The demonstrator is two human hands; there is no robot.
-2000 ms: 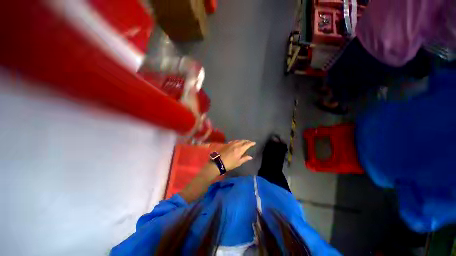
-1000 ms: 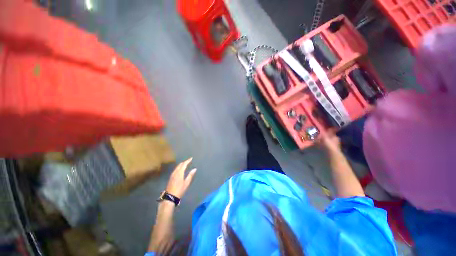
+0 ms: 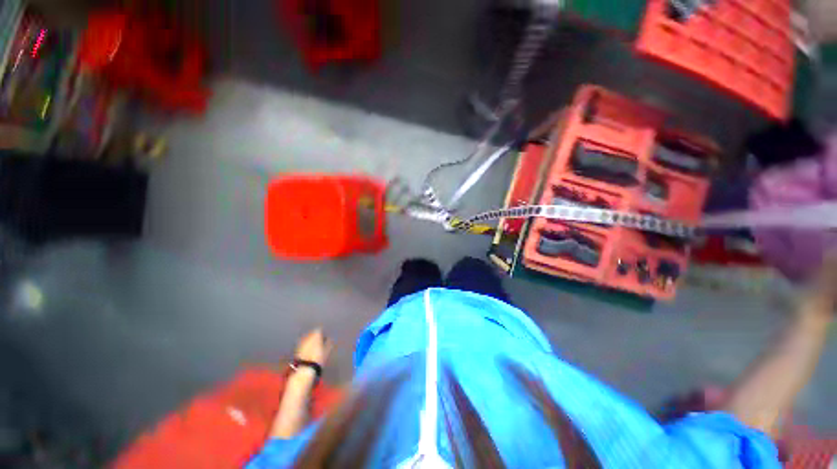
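The coral parts tray (image 3: 555,167) lies at the right on a green-topped bench, with rows of dark modules (image 3: 603,162) in its compartments. A pale punched strip (image 3: 587,214) crosses the tray and hangs past its left edge in a tangle. My left hand (image 3: 313,346), with a dark band on the wrist, hangs low at the left, away from the tray; it is small and blurred, and nothing is seen in it. My right hand (image 3: 829,286) is at the right edge, blurred and partly cut off; its fingers and any contents are unclear.
A red stool (image 3: 317,217) stands on the grey floor, left of the bench. Another red stool (image 3: 332,29) is at the top. A red-orange pocket tray (image 3: 720,50) is at the upper right. A person in pink (image 3: 794,197) is at the right edge. A red shape (image 3: 216,426) is at the lower left.
The view has swung, and a red stool now shows left of the bench. My right arm has gone from the tray's near edge out to the far right. My left hand remains low at the left.
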